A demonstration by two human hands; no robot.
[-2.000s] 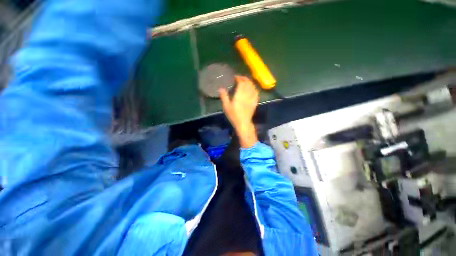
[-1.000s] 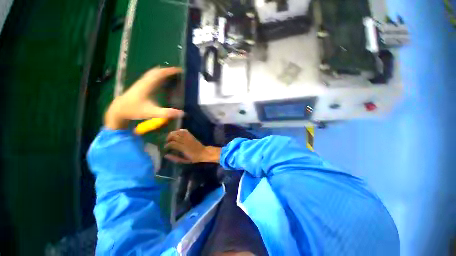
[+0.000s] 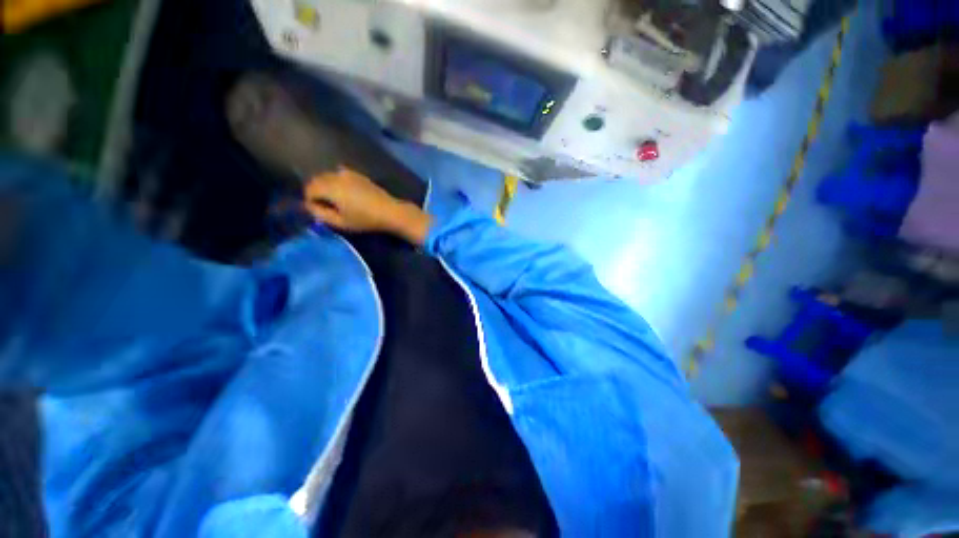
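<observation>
My right hand is over my dark-clothed lap at the open edge of my blue smock. Its fingers are curled, and whether anything is in them cannot be told. My left hand is not in view; its blue sleeve runs out past the left edge. The white machine's front panel is ahead, with a small dark blue screen and a red button. A blurred round grey dish lies on the green bench. Part of the yellow screwdriver shows at the top left corner.
The green bench edge is at the left. Blue floor with yellow-black tape runs down the right. Blue stools stand beyond the tape, with part of a person in a blue smock at the right edge.
The view has swung toward the floor at the right. My right hand has left the bench and come over my lap. My left hand, earlier above the bench, has gone out of view.
</observation>
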